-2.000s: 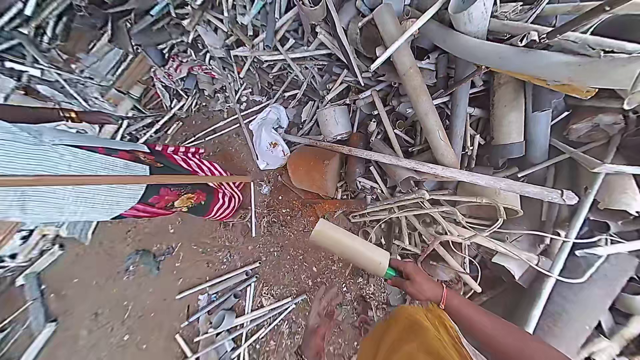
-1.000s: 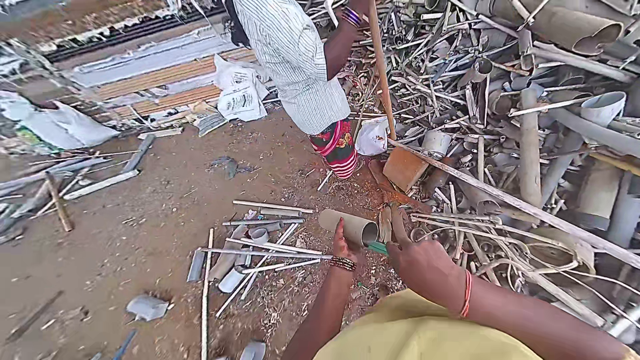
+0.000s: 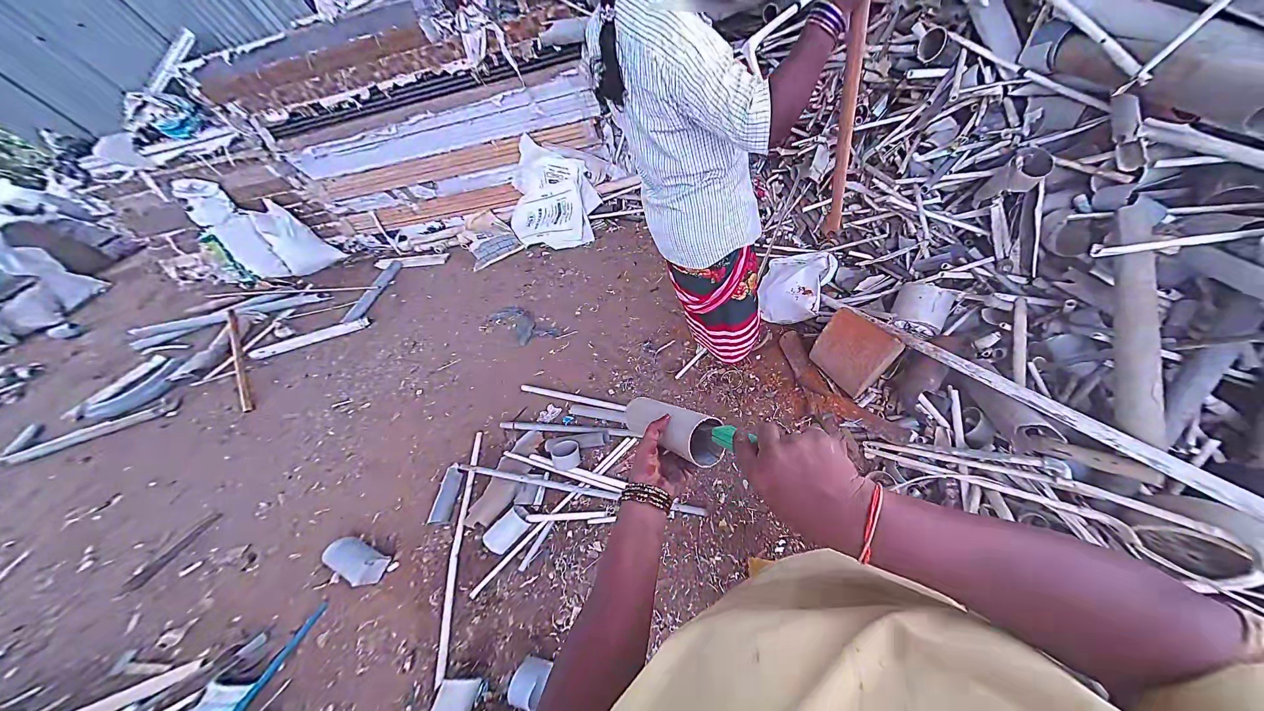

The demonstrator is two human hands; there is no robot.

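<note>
My left hand [image 3: 660, 466], with dark bangles at the wrist, holds a short grey plastic pipe piece [image 3: 670, 425] from below and its left side. The pipe's open end faces right. Closed around a green-handled tool [image 3: 729, 436], my right hand [image 3: 802, 476] is just right of that opening. The tool's green part shows at the pipe's mouth; its kind cannot be told. Below and left of the pipe, thin pipes and short offcuts [image 3: 565, 454] lie in a loose pile on the ground.
A co-worker in a striped shirt [image 3: 691, 138] stands ahead, holding a long wooden pole [image 3: 846, 118]. A large heap of scrap pipes [image 3: 1136, 326] fills the right side. A reddish block [image 3: 855, 352] and a white bag [image 3: 795, 286] lie at its edge. More sacks [image 3: 286, 242] stand back left.
Two seconds ago my right hand alone held the pipe by the green tool; since then my left hand has taken hold of the pipe. The view has turned strongly.
</note>
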